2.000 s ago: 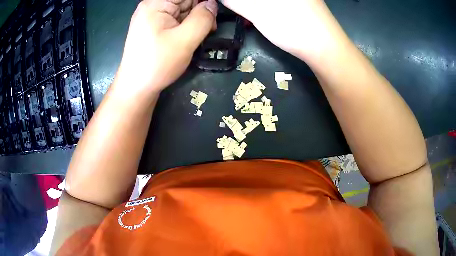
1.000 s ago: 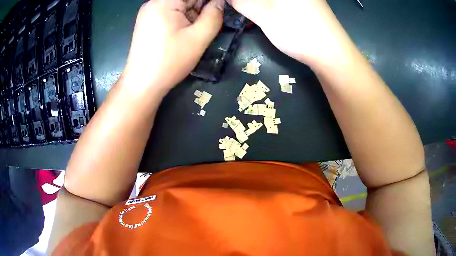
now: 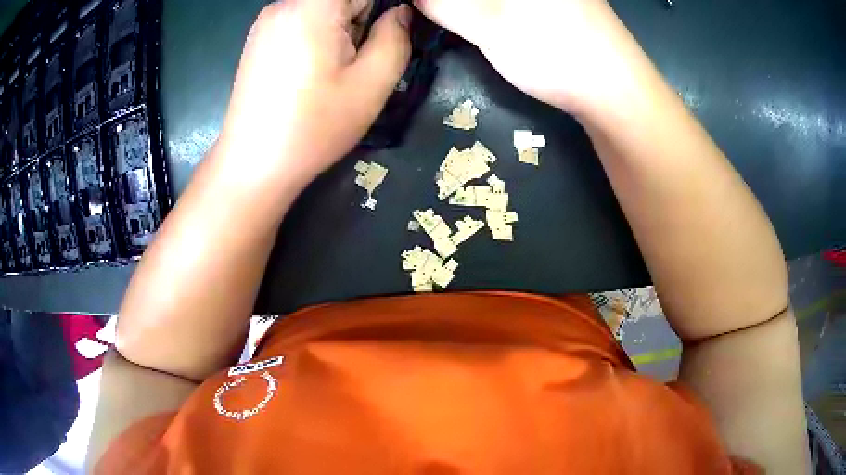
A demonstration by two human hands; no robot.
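A black device housing [image 3: 401, 109] is at the top centre, tilted and partly hidden by my left hand. My left hand [image 3: 325, 56] is bare and holds the housing's left side, its thumb on the near face. My right hand [image 3: 501, 32] is bare, at the housing's upper right; its fingers are cut off by the top edge, so its grip cannot be seen. Cream stepped adhesive pieces [image 3: 466, 167] lie scattered between my forearms and my orange shirt. A few separate pieces [image 3: 462, 115] lie just right of the housing.
A large black parts tray [image 3: 111, 121] with rows of pockets holding dark housings is at the left. The dark bench mat [image 3: 575, 232] ends at my shirt. A whitish piece [image 3: 529, 141] lies toward the right forearm. A red edge [image 3: 835, 257] shows at far right.
The housing has turned and tilted from its flatter pose, and its lit window is no longer visible. Both hands stay near the top edge with small shifts.
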